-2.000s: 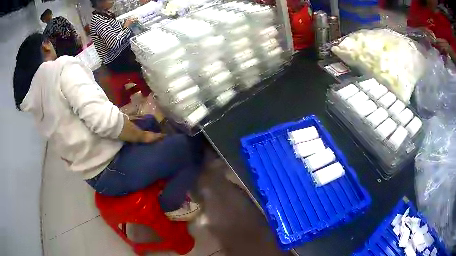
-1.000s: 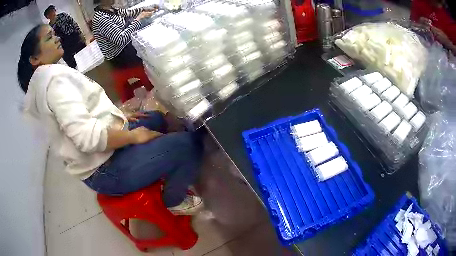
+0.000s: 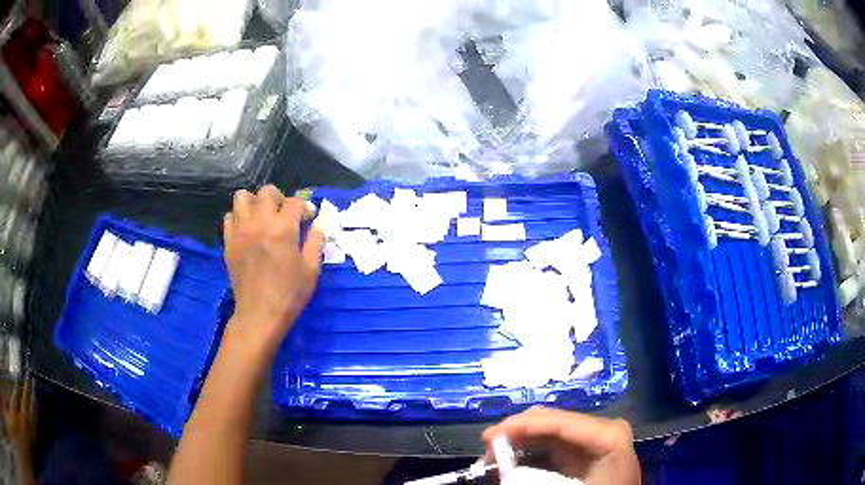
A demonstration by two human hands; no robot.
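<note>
The middle blue tray (image 3: 408,327) holds loosely piled white inserts (image 3: 545,308). My left hand (image 3: 270,256) is over its left rim. The fingertips are beside the inserts at the tray's upper left; whether they pinch one I cannot tell. My right hand (image 3: 579,450) is at the bottom edge, partly cut off, below the tray's front rim. It holds a white stemmed cap (image 3: 536,476), its thin rod pointing left. A short white piece stands at the fingertips; I cannot tell if it is a part or a finger wrap.
The left blue tray (image 3: 142,346) holds several white finished units (image 3: 133,270). Stacked blue trays (image 3: 740,332) at right carry rows of stemmed caps (image 3: 730,194). A clear blister tray (image 3: 190,170) of white units stands at upper left. Crumpled clear bags (image 3: 408,85) lie behind.
The view has turned right from the seated person and left tray to the middle and right trays. Both my hands have come into view, the right one holding a stemmed cap.
</note>
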